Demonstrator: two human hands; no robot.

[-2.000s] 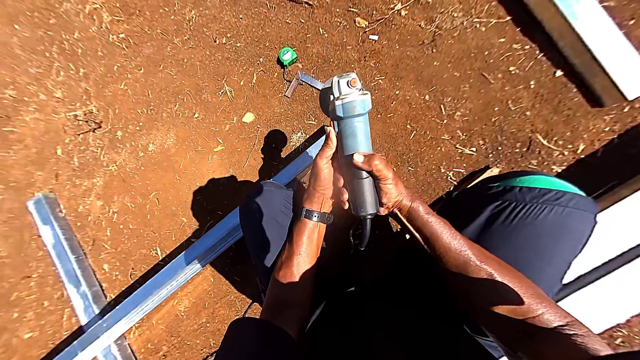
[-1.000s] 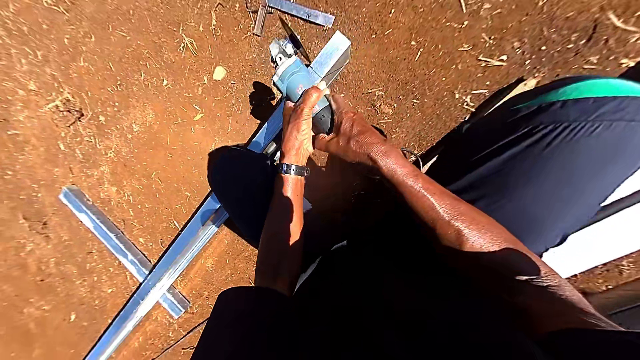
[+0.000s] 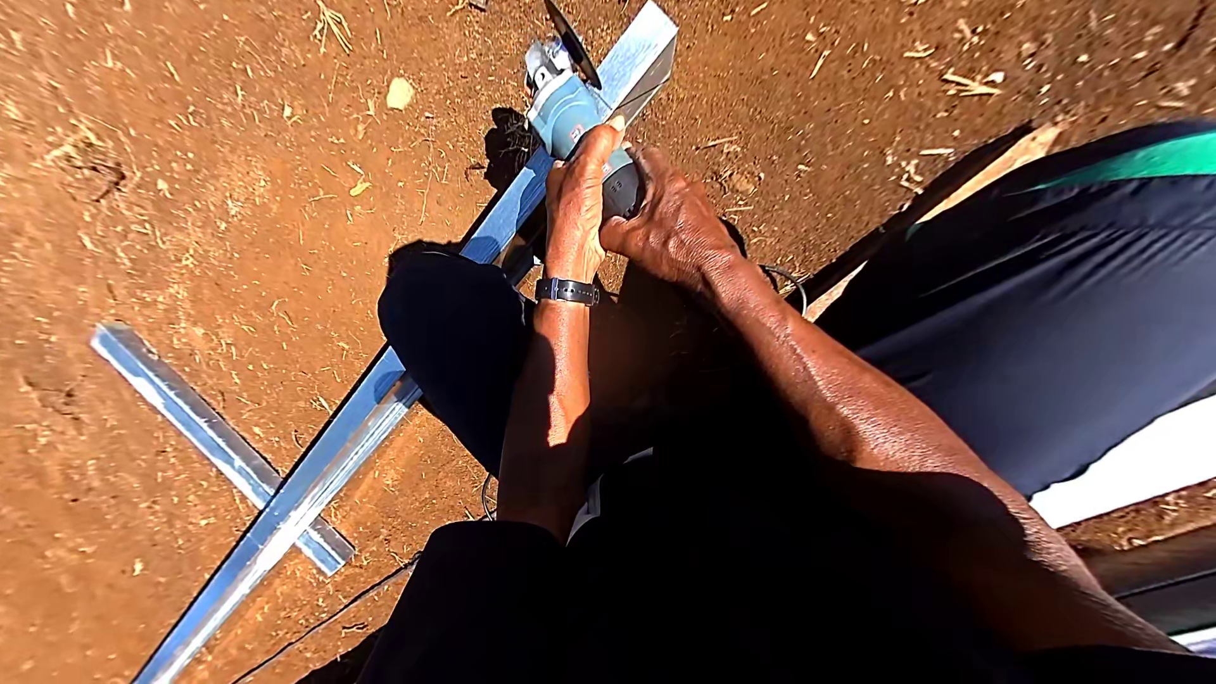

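An angle grinder (image 3: 567, 112) with a blue-grey body is held in both hands over a long metal bar (image 3: 508, 211). My left hand (image 3: 581, 195) wraps the body of the tool, a watch strap on its wrist. Around the dark rear end of the tool closes my right hand (image 3: 676, 220). The thin cutting disc (image 3: 573, 43) stands edge-on beside the bar's far end; whether it touches the metal I cannot tell. My knee covers part of the bar, which runs down to the lower left.
A short metal bar (image 3: 195, 418) lies crosswise under the long one on the reddish soil. A dark cable (image 3: 328, 616) runs along the ground at the lower left. At the right are dark cloth with a green stripe (image 3: 1145, 157) and a white surface (image 3: 1130, 465).
Both hands have brought the grinder from beside the long bar to over its far end, turning its head toward the upper left. The view has shifted.
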